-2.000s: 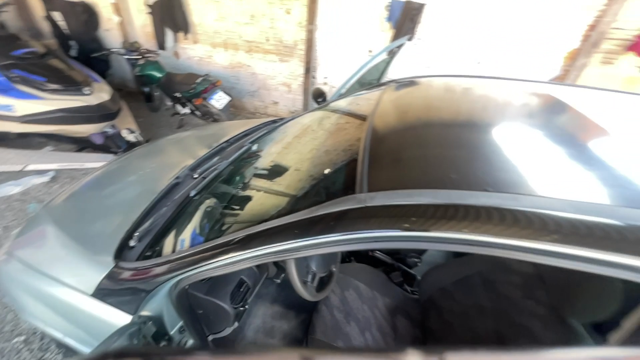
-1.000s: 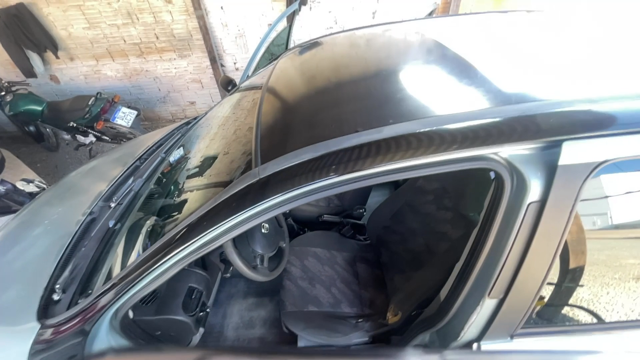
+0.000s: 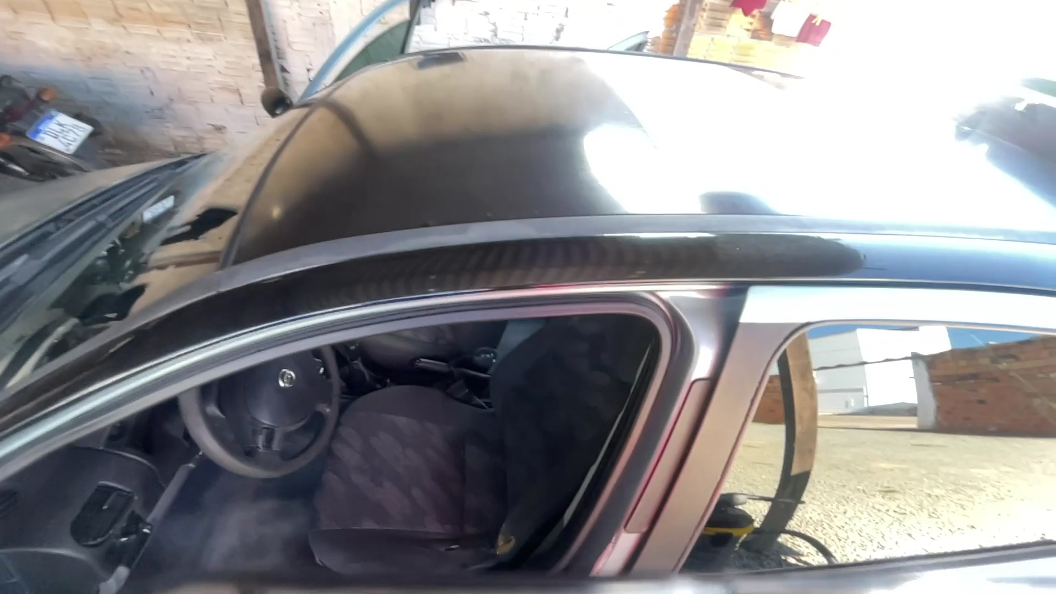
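Neither my left hand nor my right hand is in view, so what they hold cannot be seen. Below me stands a car with a glossy dark roof [image 3: 462, 140]. Its front side window is down, and through the opening show the steering wheel [image 3: 285, 404] and the patterned fabric driver's seat [image 3: 404, 462]. The rear side window [image 3: 924, 445] is closed and reflects a brick wall, the ground and a yellow and black machine with a hose. On the far side a car door [image 3: 363, 45] stands open, with a side mirror [image 3: 276, 101] near it.
A brick wall [image 3: 148, 58] runs behind the car. At the left, a parked motorcycle [image 3: 33, 132] stands beyond the hood. Cloths [image 3: 813, 29] hang at the upper right, beside strong sun glare. The top edge of the near door crosses the bottom of the view.
The view has swung right along the car and come nearer to it. The rear side window now fills the lower right, while the watercraft-like vehicle seen at the left two seconds ago is out of view.
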